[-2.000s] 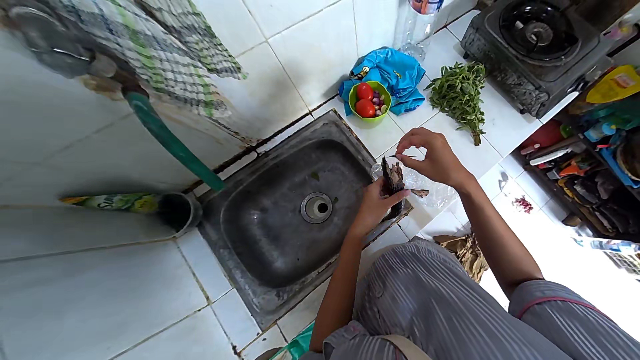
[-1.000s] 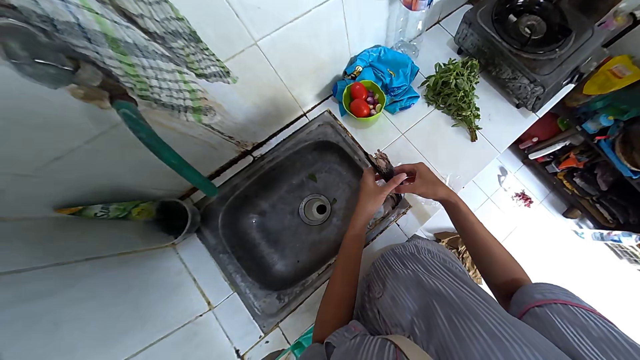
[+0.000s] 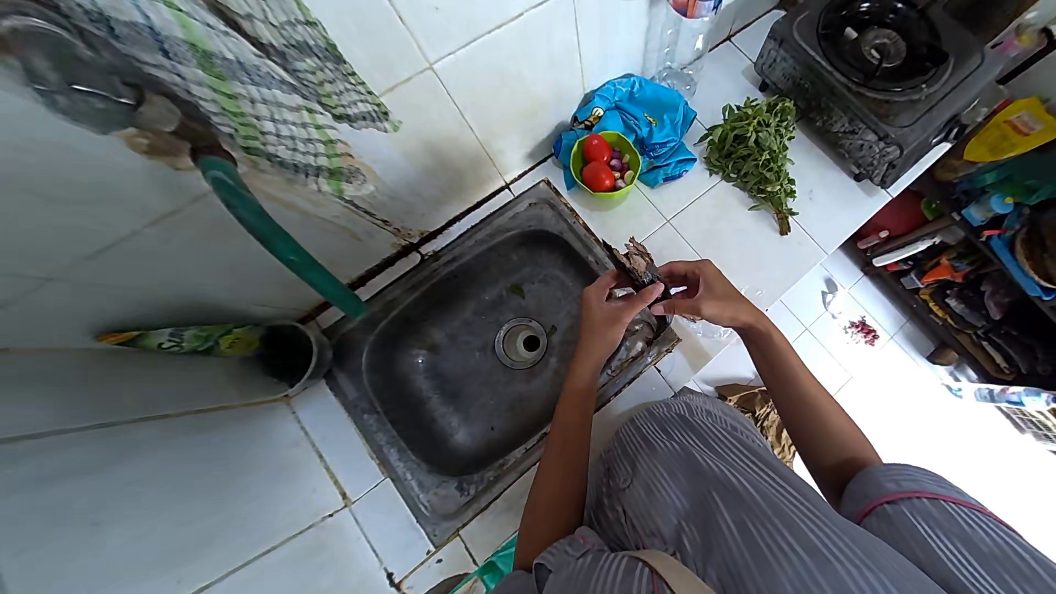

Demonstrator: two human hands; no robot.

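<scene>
Over the right rim of the metal sink (image 3: 462, 346), my left hand (image 3: 610, 318) grips a dark, flaky brown piece of food (image 3: 637, 266), perhaps dried fish. My right hand (image 3: 697, 294) meets it from the other side, fingertips pinched on its lower edge. Beneath both hands a clear plastic bag (image 3: 639, 338) lies at the sink's corner, partly hidden. Behind the hands stands a green bowl (image 3: 606, 195) with red tomatoes (image 3: 598, 176), shallots and garlic. A bunch of green leafy herbs (image 3: 755, 153) lies on the tiled counter.
A blue plastic bag (image 3: 643, 115) and a clear bottle (image 3: 683, 49) are near the wall. The gas stove (image 3: 866, 74) stands at the upper right. A green hose (image 3: 276, 247) hangs over the sink's left corner. Beyond the counter are crowded shelves (image 3: 973, 272).
My right hand, earlier raised a little apart from my left, has come down against the dark piece. My left hand keeps hold of it, and the piece is turned differently.
</scene>
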